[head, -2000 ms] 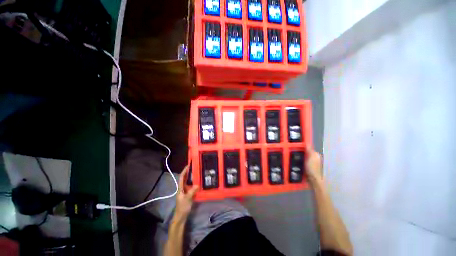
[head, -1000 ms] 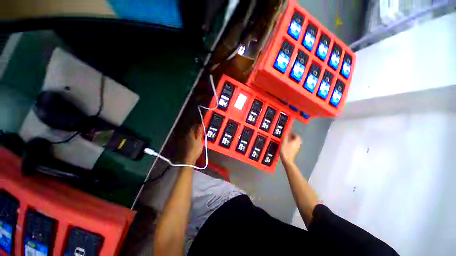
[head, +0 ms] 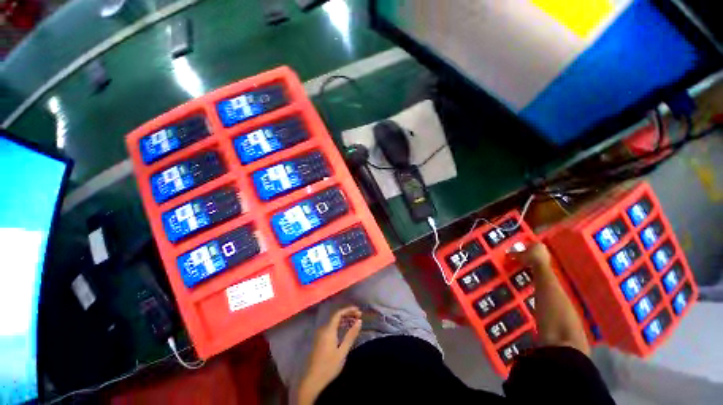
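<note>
A red-orange phone tray (head: 265,304) lies at the bench edge, over my lap. Its phones are face up with blue screens, and its bottom left pocket holds only a white label (head: 250,293). My left hand (head: 337,338) is just below this tray, empty, with fingers loosely curled and apart. A second red-orange tray (head: 468,304) at the right holds phones with their dark backs up. My right hand (head: 535,257) reaches over its upper part, with the fingertips by a small white label; whether they hold anything is unclear. The hand and forearm hide some pockets.
A filled tray stack (head: 579,237) stands at far right. A handset (head: 414,194) with a white cable plugged in lies by a mouse (head: 391,142) and pale pad (head: 438,130). Monitors stand at upper right (head: 507,47) and left (head: 24,261). Another cabled handset (head: 156,315) lies at left.
The view has swung left, bringing the full front tray into sight. My left hand has left the side of the dark-backed tray. My right hand has moved from its far edge to over its pockets.
</note>
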